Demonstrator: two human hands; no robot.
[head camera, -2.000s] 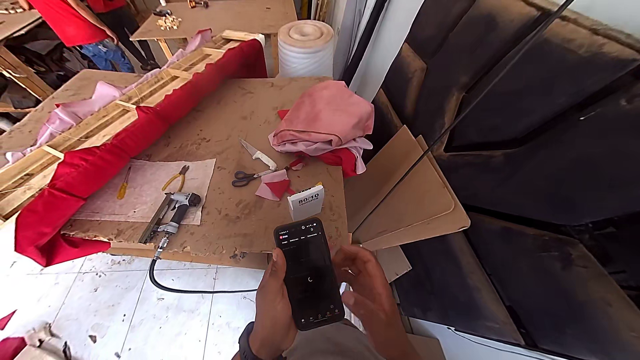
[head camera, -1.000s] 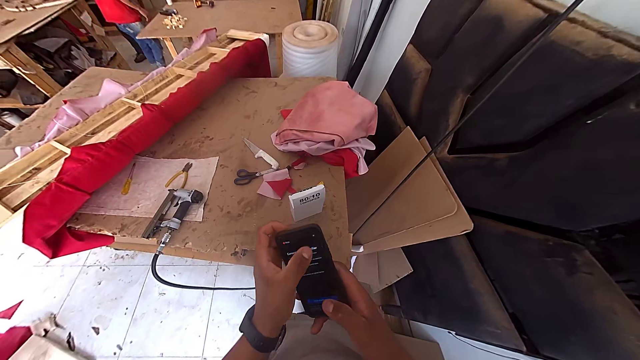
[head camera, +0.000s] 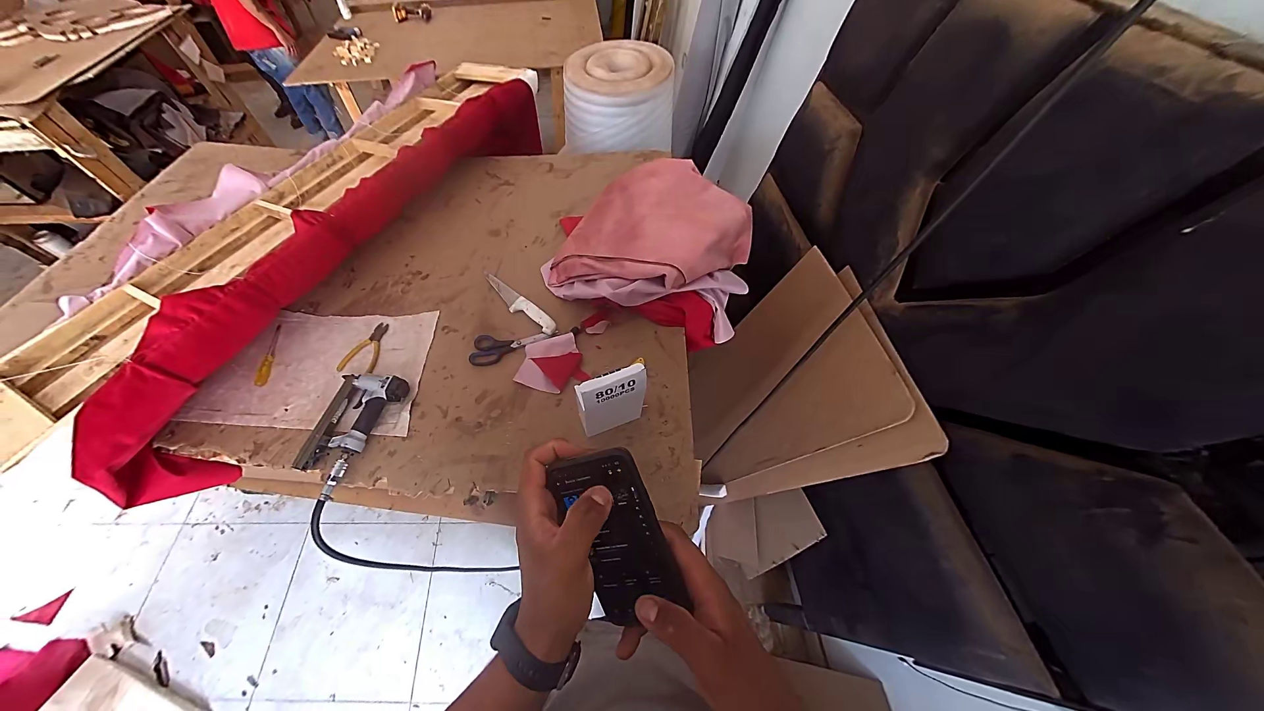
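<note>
A black smartphone with a lit screen is held between both hands above the table's near edge. My left hand, a watch on its wrist, grips the phone's left side, its thumb over the upper screen. My right hand holds the lower right side, thumb at the bottom corner. Just beyond the phone stands a white staple box. To the left lie a pneumatic staple gun with a black hose, yellow-handled pliers and a yellow-handled screwdriver. Scissors and a white-handled knife lie behind.
A long wooden frame with red fabric crosses the table. Folded pink fabric lies at the right. Cardboard sheets lean beside dark upholstered panels. Behind are a white foam roll and a person.
My left thumb has come onto the phone's screen since the first frame, and my right hand has closed on its lower side. The screen content has changed.
</note>
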